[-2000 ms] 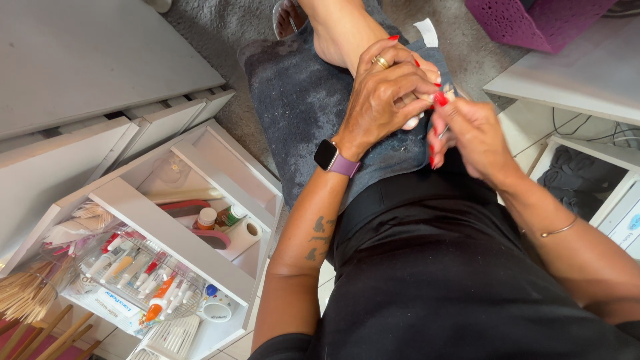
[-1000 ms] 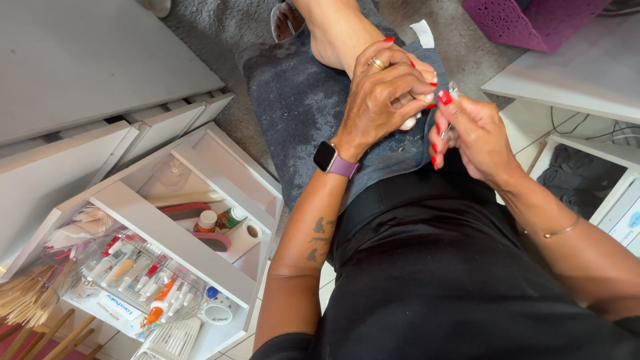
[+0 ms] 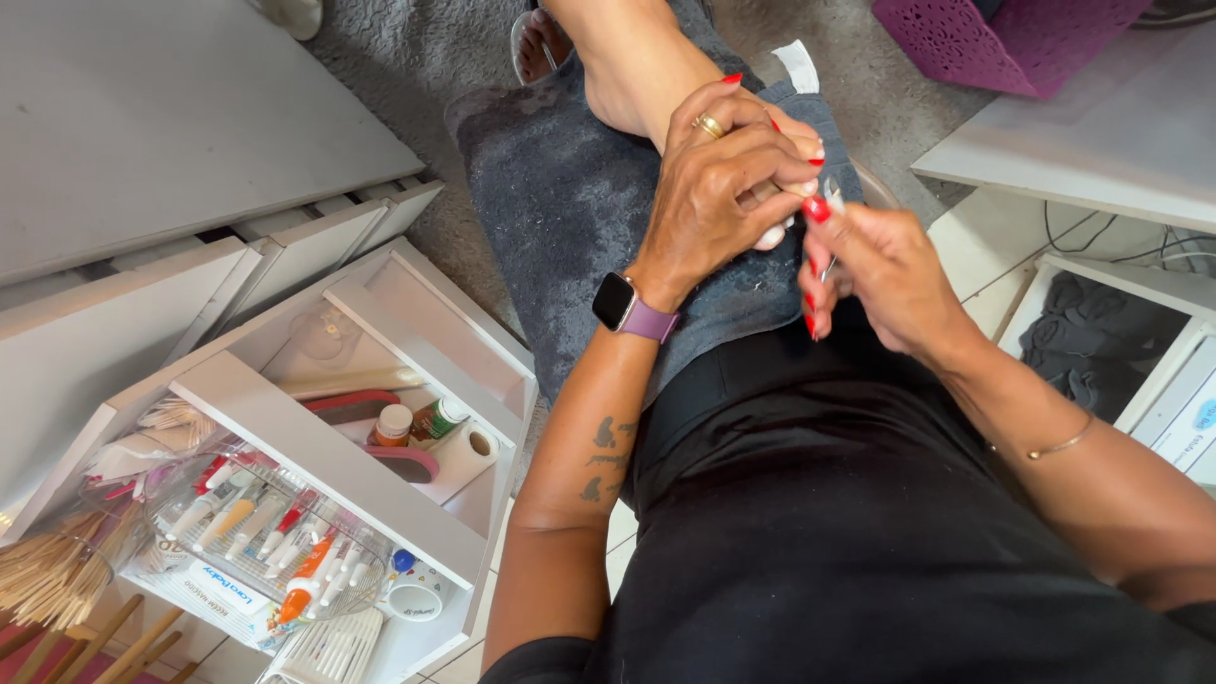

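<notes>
Another person's bare foot [image 3: 655,71] rests on a dark grey towel [image 3: 570,199] laid over my lap. My left hand [image 3: 717,185] wraps over the front of the foot and grips its toes; several toenails look white. My right hand [image 3: 879,266], slightly blurred, holds a small metal cuticle nipper [image 3: 832,195]. The tool's tip is close beside the toes and my left fingertips. Whether it touches a toe I cannot tell. Part of the tool's handle is hidden by my right fingers.
At the lower left an open white drawer [image 3: 313,408] holds bottles, foot files, a paper roll and a clear container [image 3: 256,522] of pens and tubes. Wooden sticks [image 3: 57,570] stand beside it. A purple basket [image 3: 1007,43] and a white shelf [image 3: 1092,133] are at the upper right.
My right hand has shifted slightly and turned around the nipper near the toes. My left hand keeps its hold on the foot.
</notes>
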